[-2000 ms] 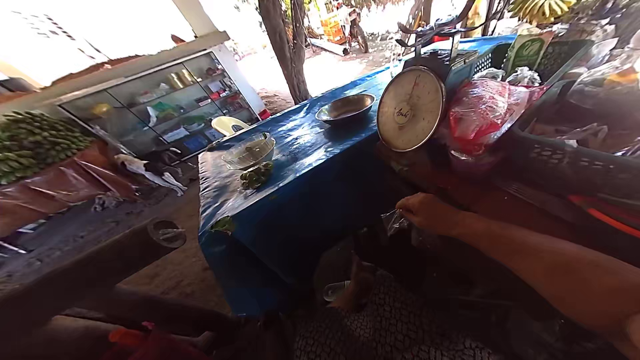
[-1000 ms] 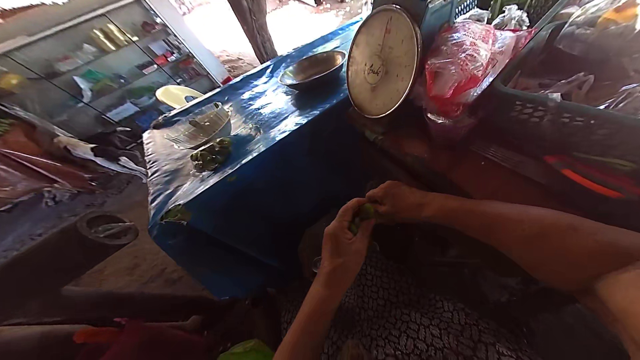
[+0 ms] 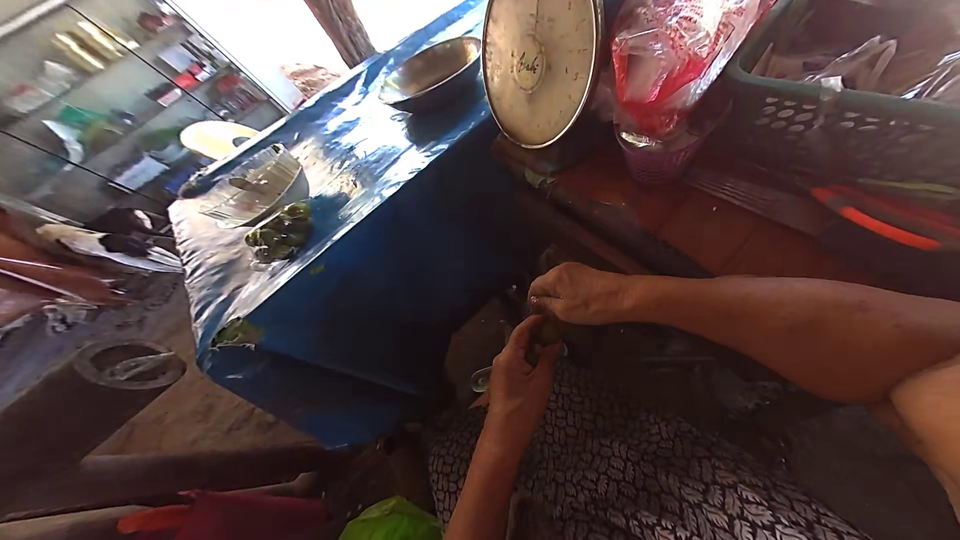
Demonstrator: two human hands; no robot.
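Observation:
Low in the middle of the view, my left hand [image 3: 525, 367] is closed around a small green item [image 3: 546, 337], perhaps a fruit or vegetable. My right hand [image 3: 574, 294] meets it from above, fingers pinched; whether it grips the item or something thin is hidden. Behind them, a table with a blue plastic cover [image 3: 360, 307] carries a clear bowl [image 3: 259, 191], a bunch of dark green produce [image 3: 281, 232] beside it and a metal bowl [image 3: 431, 75]. A round dial scale [image 3: 541, 71] stands right of the metal bowl.
A red and clear plastic bag [image 3: 667, 67] rests over a purple basket [image 3: 660, 154]. At right is a green plastic crate [image 3: 862, 127] with bags. Patterned cloth [image 3: 637, 457] lies below my hands. A glass cabinet [image 3: 112, 97] and a black and white animal [image 3: 112, 244] are at left.
Two seconds ago only my right hand showed plainly, at a clear bag or similar film. My left hand has since come up to meet it, with the green item between them. The view has shifted closer.

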